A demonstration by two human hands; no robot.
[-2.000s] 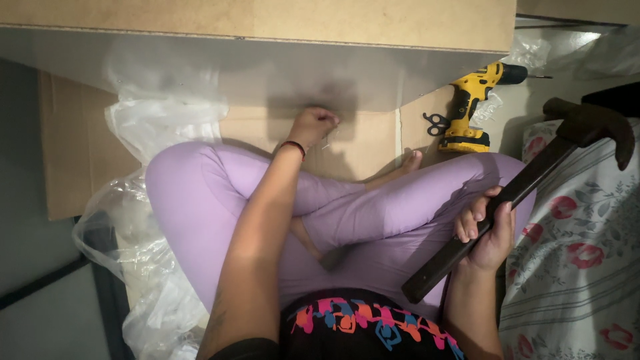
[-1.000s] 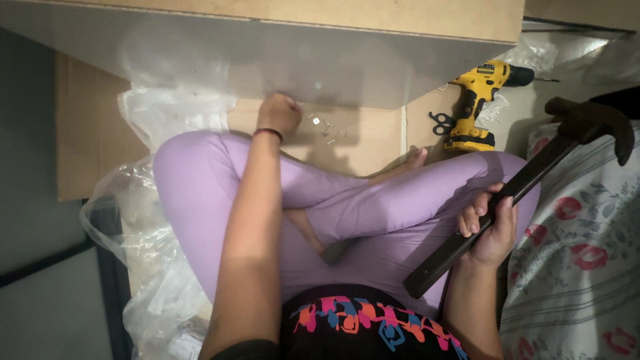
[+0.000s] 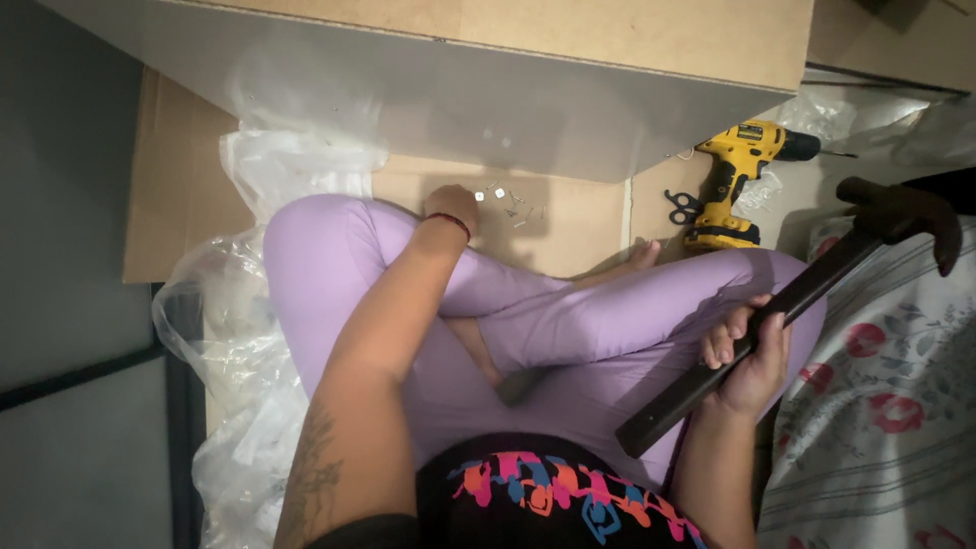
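Observation:
My right hand is closed around the dark handle of a claw hammer, whose head points to the upper right. Beyond my knee, my left hand is low over the cardboard, fingers curled; what they hold, if anything, is hidden. Just right of it, several small nails and small white square pieces lie on the cardboard sheet. Above them stands a panel with a glossy grey face and a raw board edge, which reflects the white pieces.
A yellow cordless drill with a bit lies at the upper right, beside black-handled scissors. Clear plastic wrap is bunched at the left. A floral cloth is at the right, and dark grey panels stand at the far left.
My left hand has moved left, away from the nails and white pieces, which now show beside it. My right hand still holds the hammer in much the same place.

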